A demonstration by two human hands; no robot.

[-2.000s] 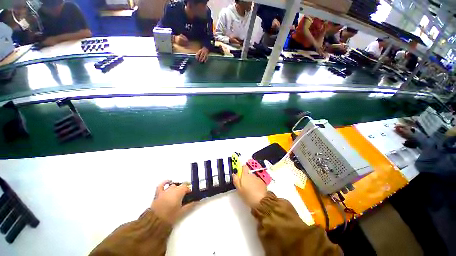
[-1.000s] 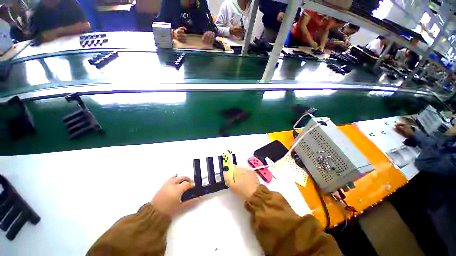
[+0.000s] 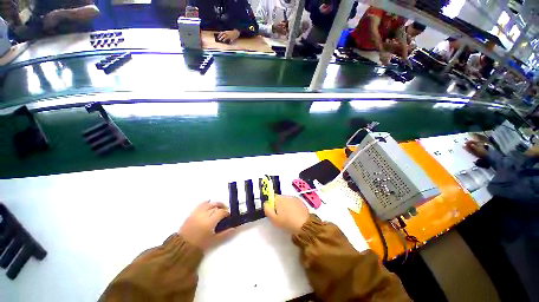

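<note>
A black charging dock (image 3: 240, 220) with upright prongs stands on the white bench in front of me. My left hand (image 3: 205, 224) holds its left end. My right hand (image 3: 287, 212) holds the yellow controller (image 3: 267, 190) upright at the third prong from the left; whether it is seated on the rail I cannot tell. The rightmost prong shows just right of the controller. My fingertips hide the controller's lower end and the dock's right end.
A pink-red controller (image 3: 307, 193) lies right of my right hand, by a black slab (image 3: 320, 171). A grey perforated metal box (image 3: 389, 176) stands on an orange mat (image 3: 440, 227). Another dock (image 3: 18, 240) lies far left. The green belt (image 3: 195, 140) carries docks; people sit beyond.
The yellow controller has moved left from the rightmost prong to the third one, with my right hand. My left hand stays on the dock's left end. Docks on the near belt have shifted right.
</note>
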